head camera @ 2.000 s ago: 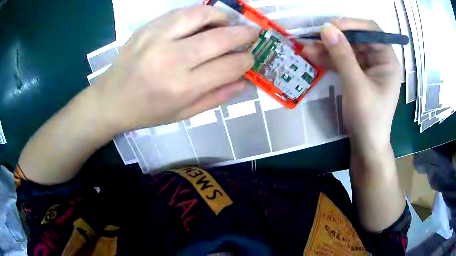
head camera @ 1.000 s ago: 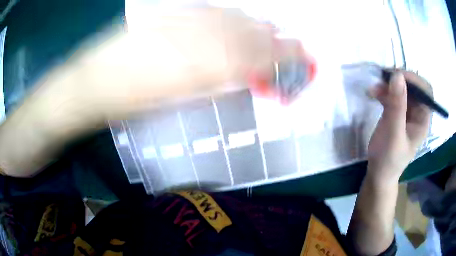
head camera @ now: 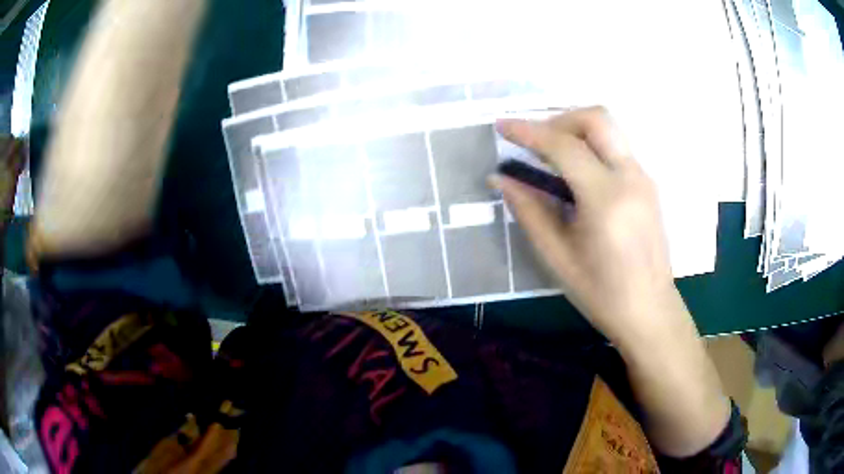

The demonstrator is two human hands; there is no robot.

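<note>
My right hand (head camera: 592, 199) is shut on the black tweezers (head camera: 537, 180) over the right part of the top sticker sheet (head camera: 404, 264). The tweezers' tips are hidden or too blurred to tell. The sheet has grey rectangles in rows with small white gaps between them. My left hand is out of the picture past the top edge; only its forearm shows at the upper left. The orange-red housing is not in view.
More sheets (head camera: 335, 35) lie beneath and behind the top one. Stacked sheets (head camera: 794, 139) stand at the right edge of the dark green table (head camera: 222, 56). A part of another person's arm (head camera: 11, 167) shows at the far left. A carton (head camera: 736, 375) is below right.
My left hand has moved up and left out of view, and the orange-red housing has left the picture. My right hand with the tweezers has moved left, onto the sticker sheet.
</note>
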